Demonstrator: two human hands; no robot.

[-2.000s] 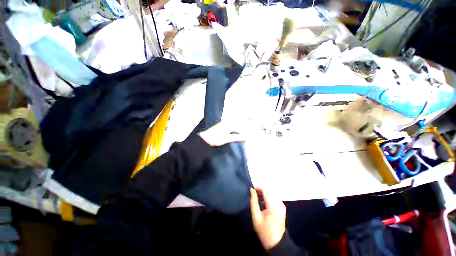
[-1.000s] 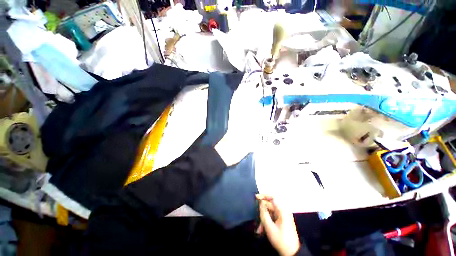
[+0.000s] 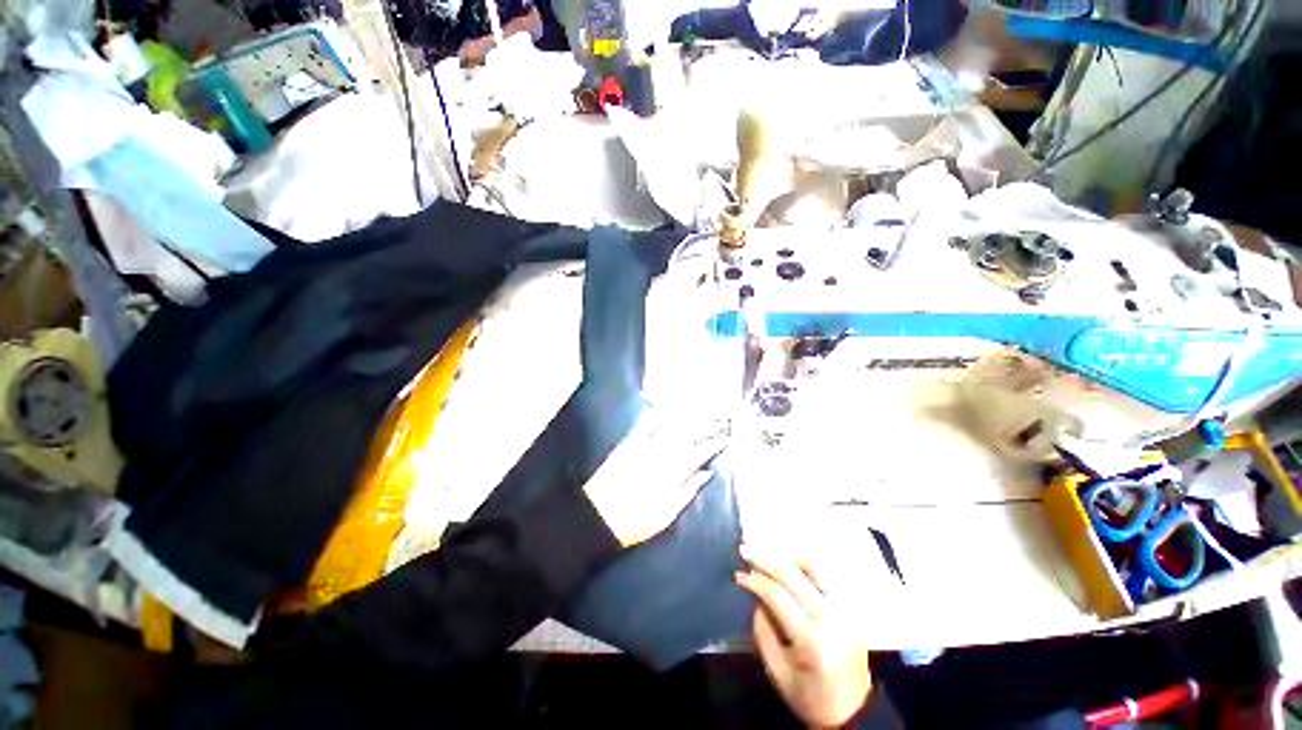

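A dark navy cut piece [image 3: 671, 582] lies on the white machine table, its right edge in line with the needle area [image 3: 745, 407]. A narrow part of it runs up and back to the left. My left hand [image 3: 654, 478] lies on the piece just left of the needle area, fingers spread out and washed out by glare. My right hand [image 3: 807, 635] holds the right edge of the piece between thumb and fingers near the table's front edge. The white sewing machine head [image 3: 928, 307] with a blue stripe stands to the right.
A dark garment bundle [image 3: 271, 385] is heaped at the left, beside shiny yellow tape [image 3: 386, 499]. A small dark thin object [image 3: 887, 553] lies right of the needle. A yellow tray [image 3: 1088, 549] with blue-handled scissors [image 3: 1174, 551] stands at the right. Pale cloth lies behind.
The view has shifted, so the machine appears lower and further left. My left hand now shows clearly on the piece, further forward of its sleeve. My right hand remains at the right edge.
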